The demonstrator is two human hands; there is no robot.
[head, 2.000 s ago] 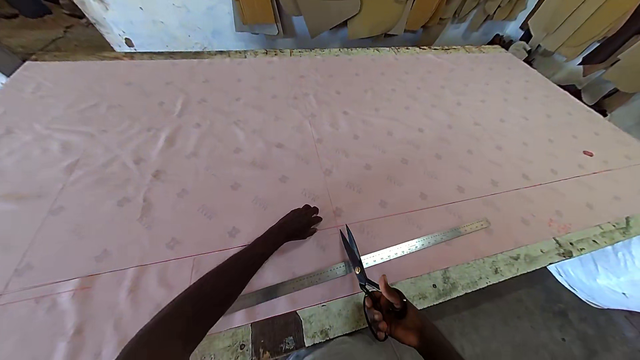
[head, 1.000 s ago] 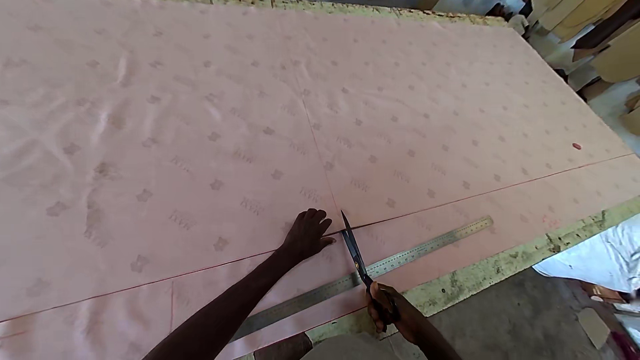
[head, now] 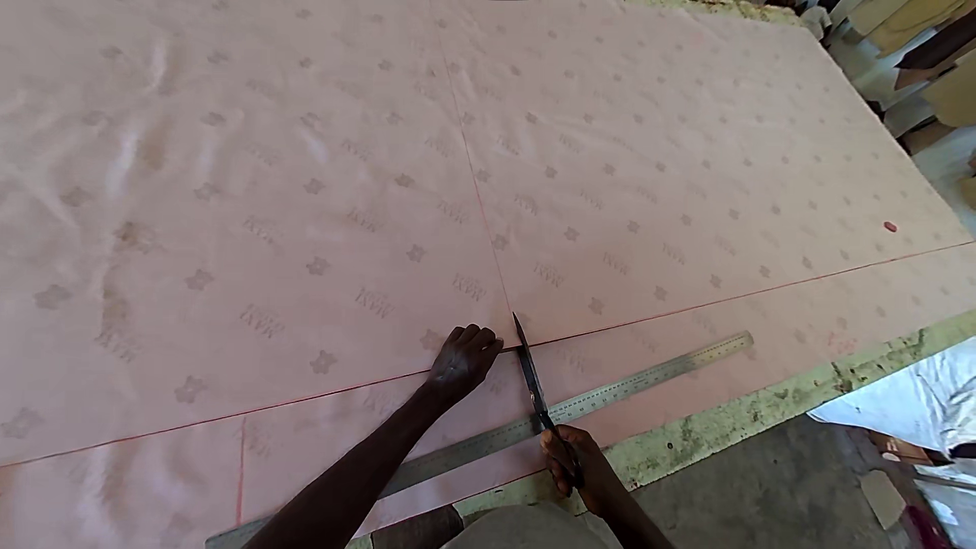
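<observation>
Pink patterned fabric (head: 366,229) with red marked lines lies spread over the table. My right hand (head: 568,461) holds black-handled scissors (head: 534,374) by their loops. Their blades look nearly closed and cross the long red line where another line meets it. Just left of the blades, my left hand (head: 465,358) rests on the fabric at the long line, fingers curled; whether it pinches the cloth is hidden. A long steel ruler (head: 640,387) lies diagonally on the fabric, passing under the scissors and behind my left forearm.
A small red piece, perhaps chalk, (head: 890,226) lies on the fabric at the right. The worn table edge (head: 732,427) runs along the near side. White cloth (head: 907,396) and a cardboard piece (head: 882,499) are below at right. Brown pattern pieces (head: 907,23) hang at the upper right.
The scissor blades stood apart two seconds ago and now look nearly closed. My left hand's fingers, spread a second ago, are now curled. The view has tilted down.
</observation>
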